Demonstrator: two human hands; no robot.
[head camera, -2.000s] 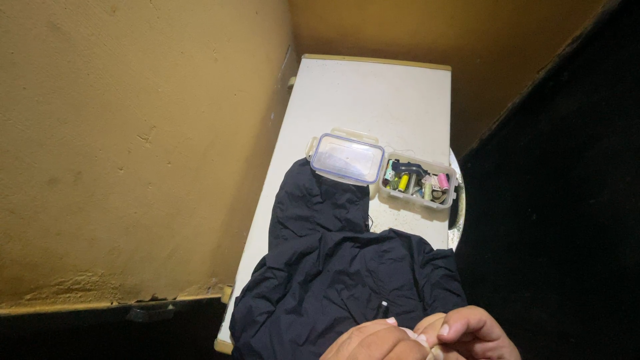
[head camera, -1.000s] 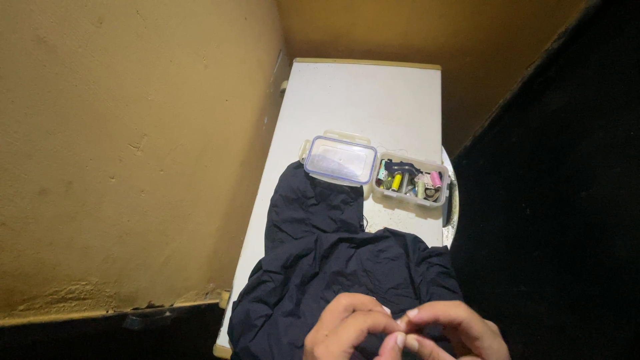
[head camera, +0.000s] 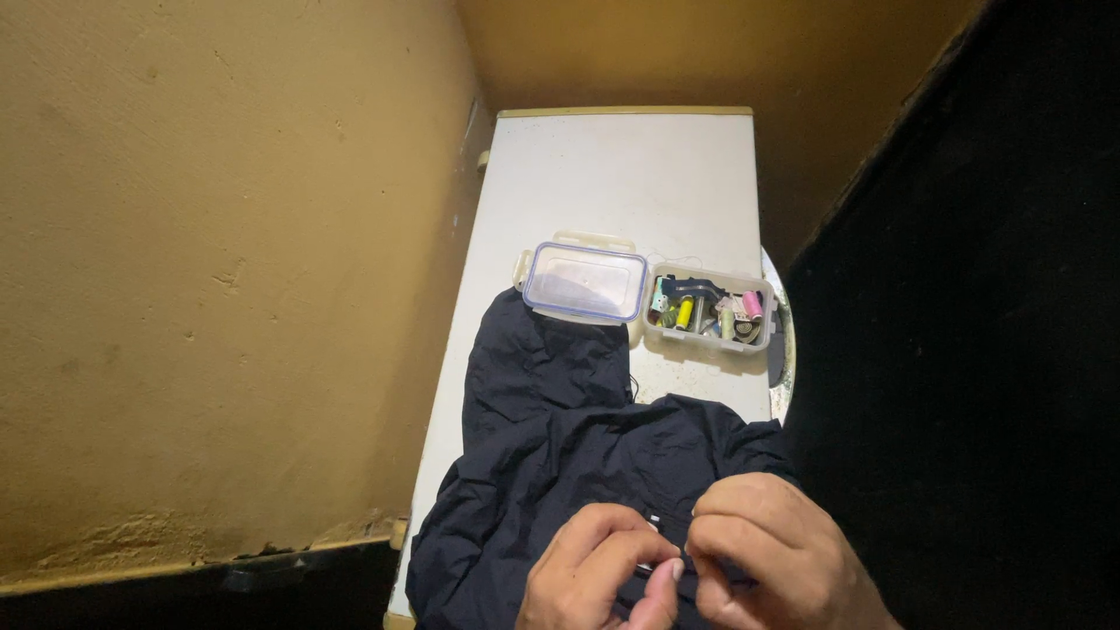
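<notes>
Over the near part of the white table lies a dark navy cloth garment (head camera: 560, 446), wrinkled, with a small white-tipped piece on it near the hands. My left hand (head camera: 604, 569) is above the garment, its thumb and index finger brought close together. Close beside it on the right, my right hand (head camera: 761, 551) has curled fingers, the tips facing the left hand. Whatever is between the fingertips of either hand is too small to make out. Beyond the garment stands a clear plastic box (head camera: 713, 341) holding thread spools, among them a yellow spool (head camera: 685, 312) and a pink spool (head camera: 752, 304).
A clear lid with a blue seal (head camera: 586, 280) lies left of the box, touching the garment's far end. The white table (head camera: 621, 175) stands against a tan wall (head camera: 227, 262) on the left. A round rim (head camera: 786, 350) shows past the table's right edge.
My hands, touching at the fingertips one second ago, are now slightly apart. The right hand is raised and more curled. The box, lid and garment stay in place.
</notes>
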